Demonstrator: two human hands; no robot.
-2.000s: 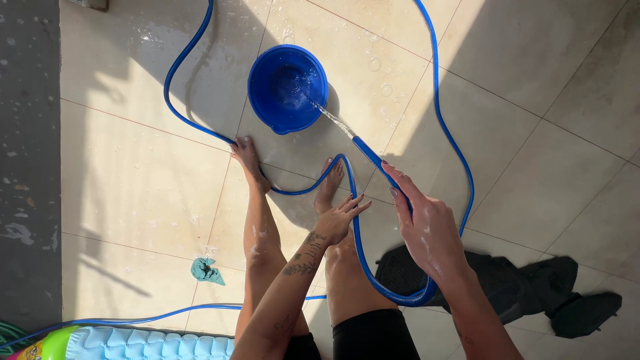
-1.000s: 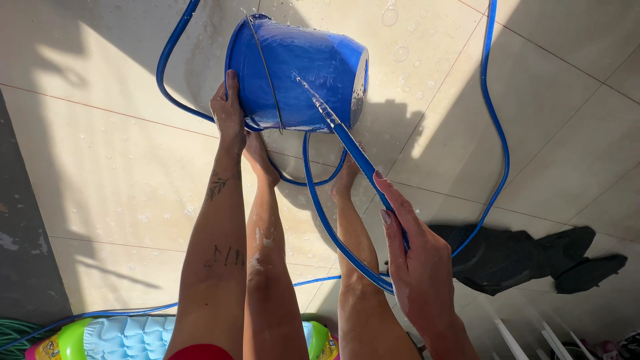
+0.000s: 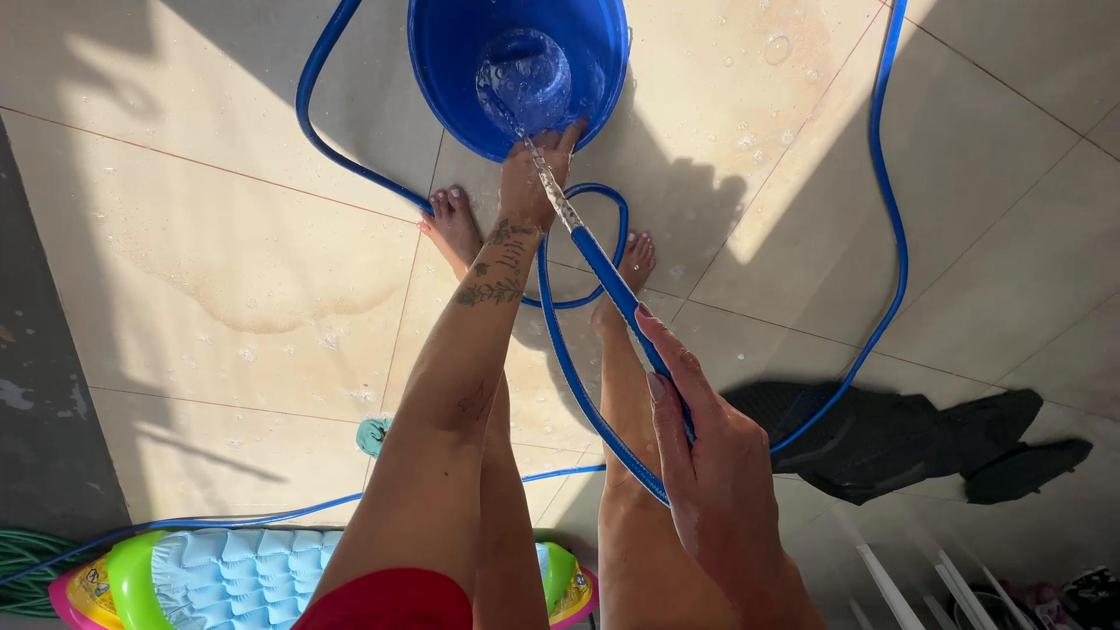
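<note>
Near the top centre, a blue plastic bucket (image 3: 435, 83) has its mouth toward me, with some water inside. My left hand (image 3: 544, 171) is at its near rim, fingers reaching over the edge into the bucket; how firmly it grips is hard to tell. My right hand (image 3: 709, 429) holds a blue garden hose (image 3: 617, 284) near its end, thumb and fingers closed around it. Water runs from the hose end past my left hand into the bucket. The hose loops below the bucket, between my bare feet.
Wet floor tiles (image 3: 245, 210) surround my feet. A black wetsuit-like garment (image 3: 857, 437) lies at right under the hose. An inflatable pool toy (image 3: 236, 573) and coiled green hose (image 3: 35, 569) are at lower left. A teal object (image 3: 374, 436) lies by my left arm; white bars (image 3: 888, 582) stand lower right.
The bucket, at first standing with my left hand away from it, was tipped on its side in my left hand one second ago; now its mouth faces me. The right hand has kept hold of the running hose.
</note>
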